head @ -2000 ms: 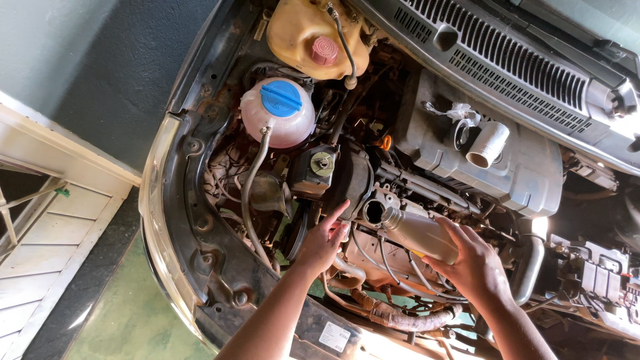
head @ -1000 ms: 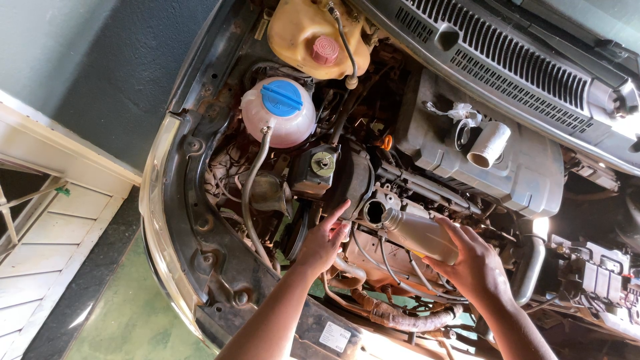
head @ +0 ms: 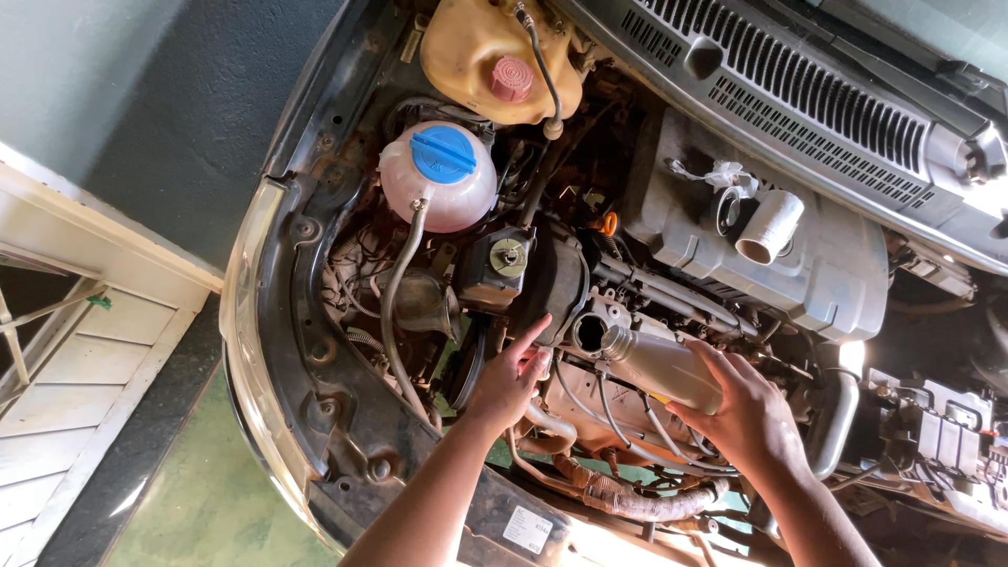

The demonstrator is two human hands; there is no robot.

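My right hand (head: pixel 748 409) grips a grey plastic bottle (head: pixel 669 368), tilted over on its side. Its threaded neck lies at the rim of the round oil filler opening (head: pixel 590 333) on the engine. Left of that opening is my left hand (head: pixel 510 382), index finger extended and thumb near it, beside the black timing cover (head: pixel 555 276). Whether it touches or holds the small pale part under its thumb cannot be told. Farther up stand a pink coolant tank (head: pixel 441 205) with a blue cap (head: pixel 442 154) and a small reservoir (head: pixel 492 272).
A yellowed tank (head: pixel 465 55) with a red cap sits at the top. On the grey engine cover (head: pixel 787 272) lie a white tube piece (head: pixel 770 227) and crumpled material (head: pixel 728 177). Cables and a corrugated hose (head: pixel 642 498) run below my hands. The headlight (head: pixel 248 315) edges the bay at left.
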